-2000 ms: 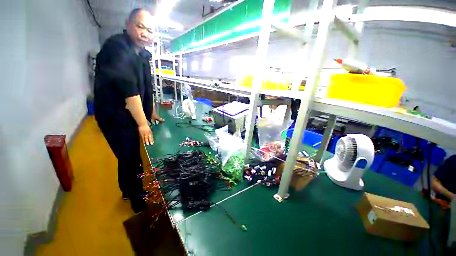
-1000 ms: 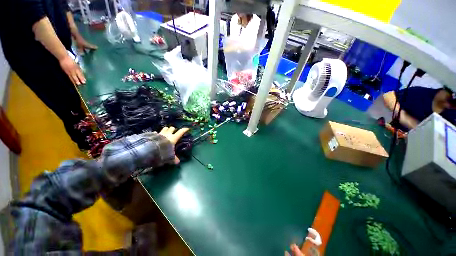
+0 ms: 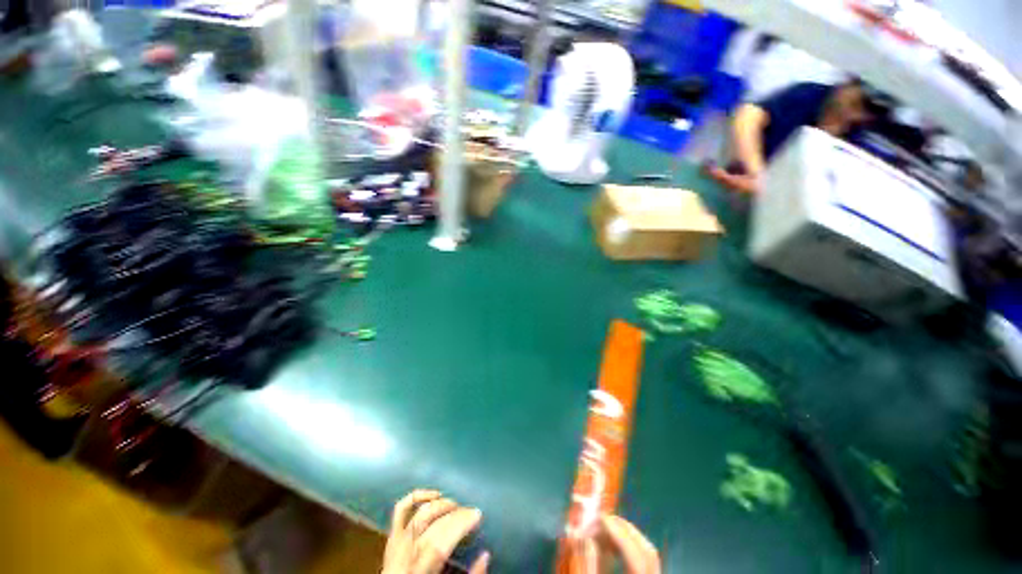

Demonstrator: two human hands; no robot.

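Note:
An orange strip (image 3: 606, 432) with white lettering lies on the green bench mat. My right hand (image 3: 614, 547) is at the strip's near end, cut off by the bottom edge; whether it grips the strip is unclear. My left hand (image 3: 431, 536) is at the bench's front edge, left of the strip, with fingers curled; something dark is near its fingertips, too blurred to name. Small piles of pale green connectors (image 3: 734, 377) lie right of the strip. A heap of black cable leads (image 3: 179, 286) lies on the left.
A black pen-like tool (image 3: 829, 488) lies by the green piles. A cardboard carton (image 3: 656, 224), a white fan (image 3: 585, 112) and a white-grey box (image 3: 857, 230) stand behind. A shelf post (image 3: 452, 135) rises from the bench. Another person's arm (image 3: 749, 140) shows beyond.
The view has swung right and down. My left hand has left the black cable heap and is now near my right hand. The standing person at the left is out of view.

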